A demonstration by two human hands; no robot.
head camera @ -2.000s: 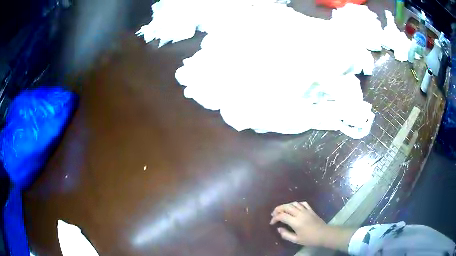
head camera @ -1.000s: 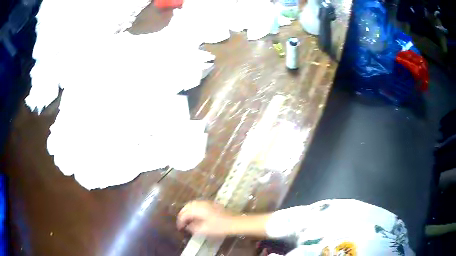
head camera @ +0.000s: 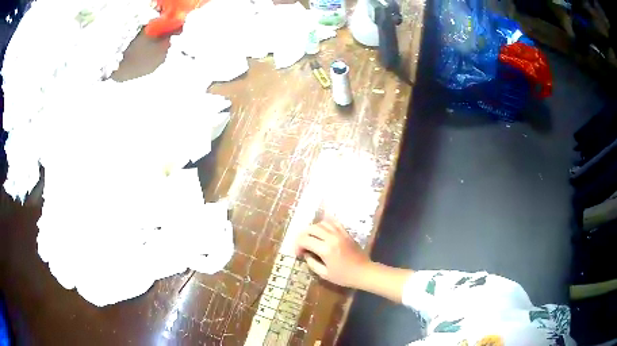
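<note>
My right hand [head camera: 331,253] rests on the tan measuring strip [head camera: 277,301] along the table's right edge. Its fingers are loosely curled and apart, and I see nothing in it; the fingertips are partly hidden. My left hand is out of the picture. The white garment heap [head camera: 128,203] lies crumpled on the glossy brown table to the left of the hand, untouched and so overexposed that few folds show.
A thread cone or small can [head camera: 340,84] stands beside a small yellow cutter [head camera: 320,76]. Farther back are a spray bottle [head camera: 365,26], a labelled bottle [head camera: 327,11] and red plastic [head camera: 172,16]. Past the table edge, blue plastic [head camera: 467,51] and a red bag [head camera: 528,66] lie low.
The view has swung right, so the heap sits farther left and the left blue plastic is nearly gone. My right hand has moved farther up along the measuring strip.
</note>
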